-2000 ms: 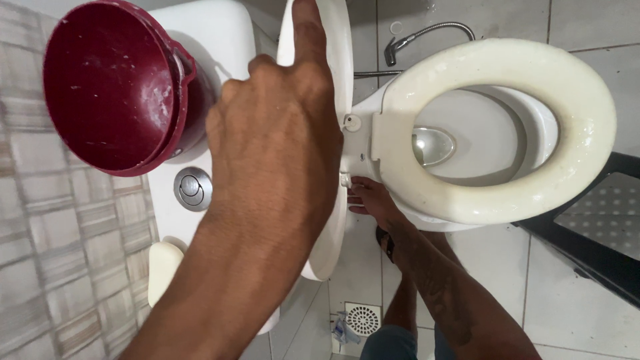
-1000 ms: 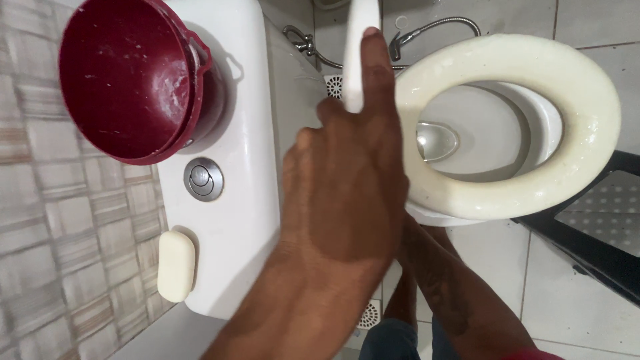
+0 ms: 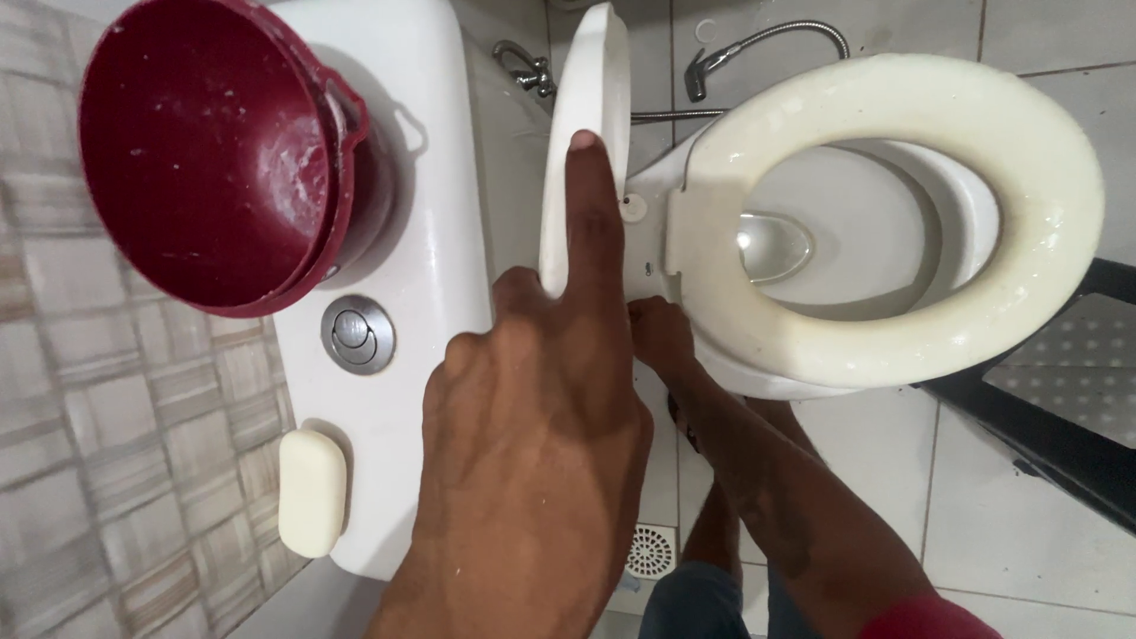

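Observation:
A white toilet lid (image 3: 587, 98) stands raised and is seen nearly edge-on. My left hand (image 3: 537, 435) grips its near end, index finger stretched along it; the thumb is hidden. Close to the hinge side of the cream toilet seat (image 3: 1052, 191), my right hand (image 3: 661, 333) has curled fingers; whatever may be between them is hidden. The seat lies over the white toilet bowl (image 3: 852, 231), with water at its bottom. A round white piece (image 3: 632, 209) and a small dark slot (image 3: 649, 268) show on the rim between lid and seat.
On the white cistern (image 3: 426, 222) are a dark red bucket (image 3: 213, 160), a flush button (image 3: 358, 335) and a cream bar of soap (image 3: 312, 493). A hand sprayer (image 3: 698, 75) and valve (image 3: 532, 73) are behind. A floor drain (image 3: 652, 552) and black plastic furniture (image 3: 1021, 430) flank the bowl.
The lid and my left hand have shifted away from the cistern, and the lid's face has turned edge-on. My right hand's fingers, spread at the hinge two seconds ago, are now curled.

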